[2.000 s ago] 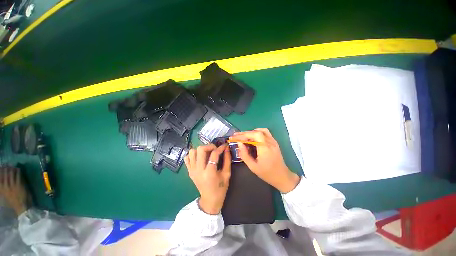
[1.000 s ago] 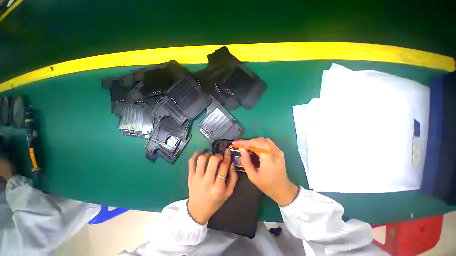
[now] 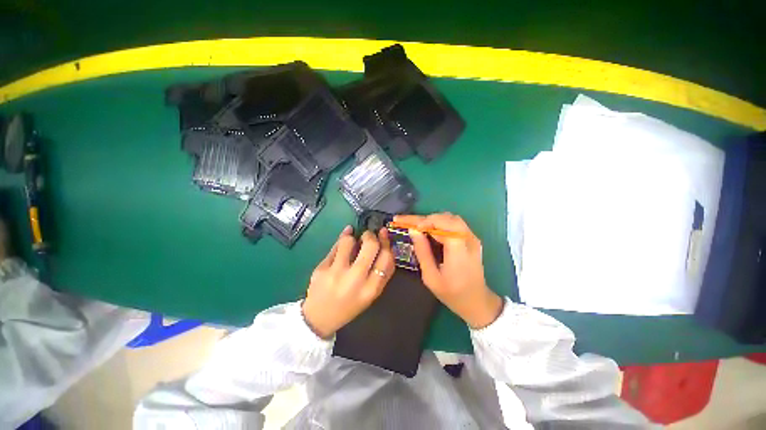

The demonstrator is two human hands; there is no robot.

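Note:
A small black device [image 3: 405, 251] with a silver and dark circuit area showing lies at the upper end of a black pad [image 3: 382, 323]. My left hand [image 3: 348, 277] holds the device's left side with its fingertips. My right hand [image 3: 453, 269] holds an orange stick [image 3: 428, 229] like a pen, its tip at the device's upper edge, and its thumb rests by the device's right side. My fingers hide part of the device.
A heap of black housing shells [image 3: 323, 134] lies beyond my hands, left of centre. White sheets [image 3: 617, 218] and a dark blue tray [image 3: 739, 243] are at right. A corded electric screwdriver [image 3: 34, 210] and a neighbour's sleeve [image 3: 50, 336] are at left. A red stool [image 3: 672, 388] stands below.
The view has shifted, so the bench lies differently in the frame. The black pad has turned, its near end now further left. Both hands stay at the device, with the orange stick still held.

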